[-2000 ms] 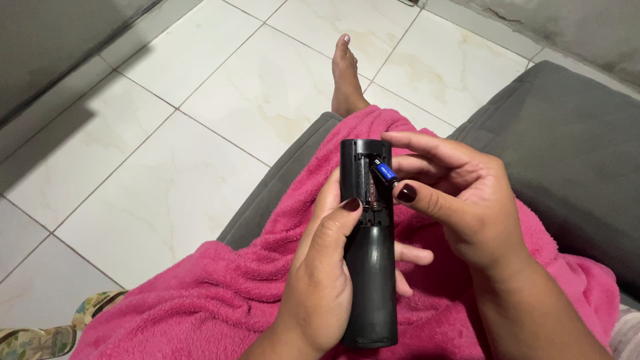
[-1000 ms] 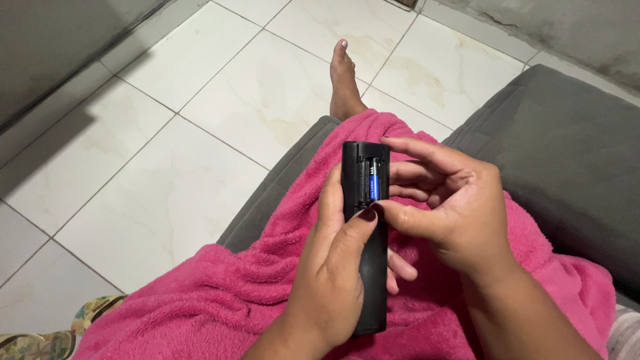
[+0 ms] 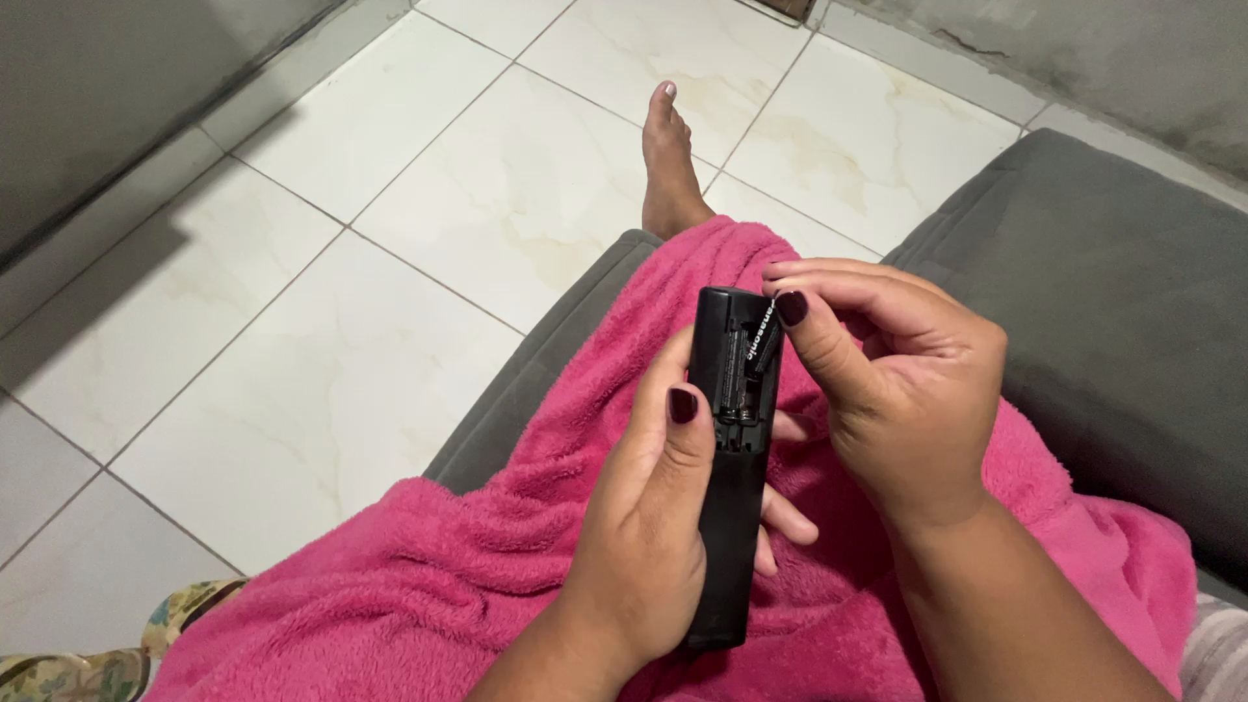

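My left hand (image 3: 648, 517) grips a black remote control (image 3: 729, 546), its back side up and its battery compartment uncovered at the far end. One dark battery (image 3: 733, 375) lies in the compartment's left side. Between the thumb and fingers of my right hand (image 3: 892, 380) is the upper end of a Panasonic battery (image 3: 763, 339), tilted, its lower end over the compartment's right side. The fingertips of my left hand show past the remote's right edge. The remote is above a pink fleece blanket (image 3: 409, 565) on my lap.
A grey upholstered seat (image 3: 1102, 292) extends to the right. Beyond the blanket a bare foot (image 3: 673, 175) is over the white tiled floor (image 3: 439, 224). Patterned fabric (image 3: 88, 673) shows at the lower left, and grey walls (image 3: 107, 88) bound the floor.
One second ago a blue battery showed in the compartment; now the battery at my right fingers is tilted out of the right side. My right hand has moved up toward the remote's far end.
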